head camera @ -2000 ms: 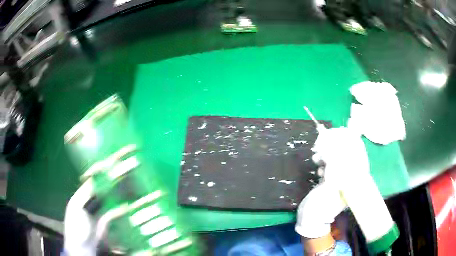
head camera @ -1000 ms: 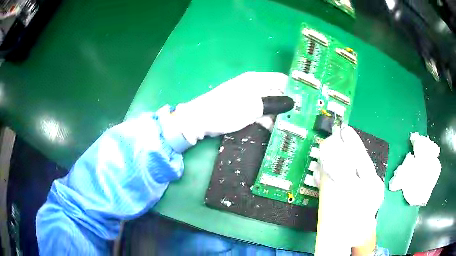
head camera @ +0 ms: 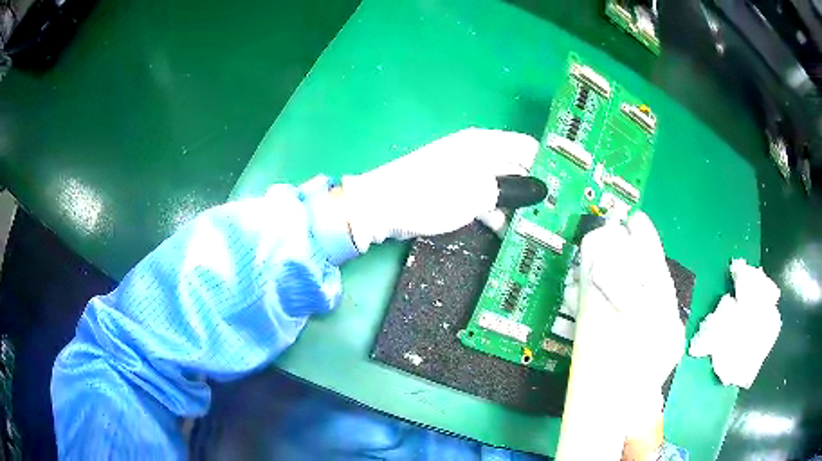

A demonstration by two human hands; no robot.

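Note:
The long green circuit board (head camera: 563, 194) lies tilted over the black foam pad (head camera: 451, 297), with cream connectors along it. My left hand (head camera: 451, 185), in a white glove with a black finger cot, grips the board's left edge near its middle. My right hand (head camera: 635, 297), also gloved white, holds the pale glue syringe (head camera: 590, 387) over the board's right side. The syringe's tip points at the middle of the board, near a dark block (head camera: 590, 222) partly covered by the hand. The needle tip itself is hard to make out.
A crumpled white cloth (head camera: 741, 326) lies right of the pad, at the edge of the lighter green mat (head camera: 406, 99). Part of another board (head camera: 635, 22) shows at the top right on the dark green bench (head camera: 162, 117). Dark objects stand at the top left.
The board has come from my left hand at the left to over the pad, where both hands now meet. Since the last earlier frame, my right hand and syringe cover more of the dark block.

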